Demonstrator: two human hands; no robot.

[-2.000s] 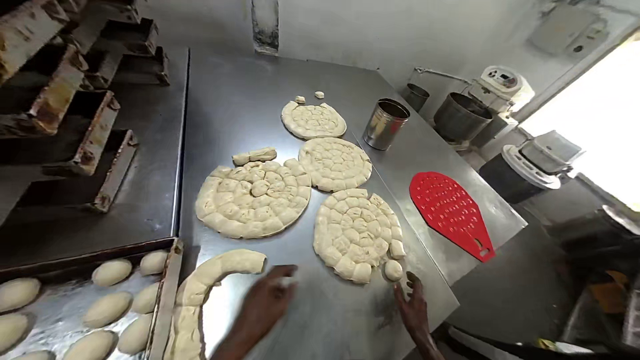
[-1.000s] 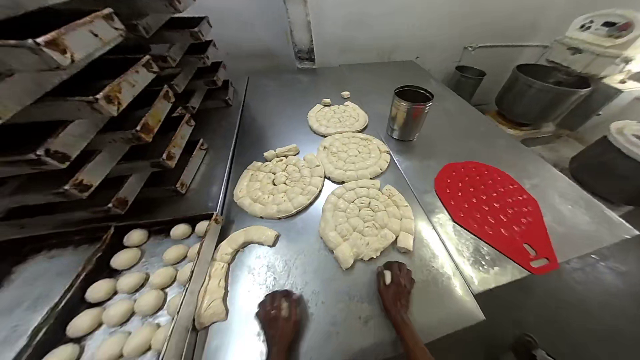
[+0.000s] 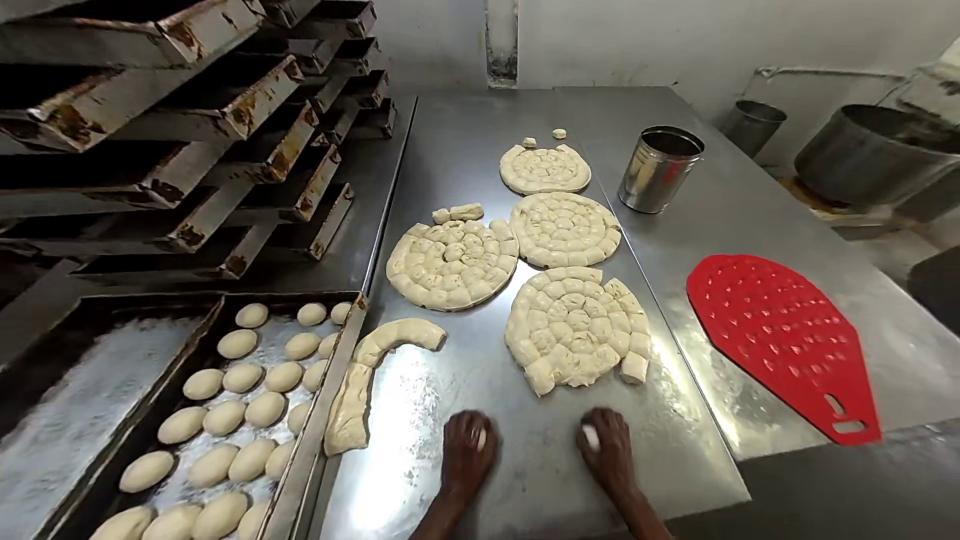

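My left hand [image 3: 470, 451] is cupped over a small dough piece [image 3: 481, 439] at the front of the steel table [image 3: 525, 472]. To its right, my right hand [image 3: 606, 446] curls over another white dough piece [image 3: 591, 436]. Beyond my right hand lies a scored round of dough [image 3: 577, 326], with pieces pulled from its near edge. Three more scored rounds sit behind it: one at left [image 3: 452, 262], one in the middle [image 3: 565, 229] and one at the far end [image 3: 545, 169]. A curved dough strip [image 3: 375, 367] lies left of my left hand.
A metal tray [image 3: 219, 330] of dough balls is at left, below stacked rusty pans [image 3: 262, 150]. An open tin can [image 3: 654, 176] stands right of the rounds. A red perforated plastic paddle [image 3: 780, 330] lies at right. Mixing bowls [image 3: 862, 157] are beyond the table.
The small dough piece that lay beside my right hand is no longer there. Both hands now cover dough pieces near the table's front. The view has shifted.
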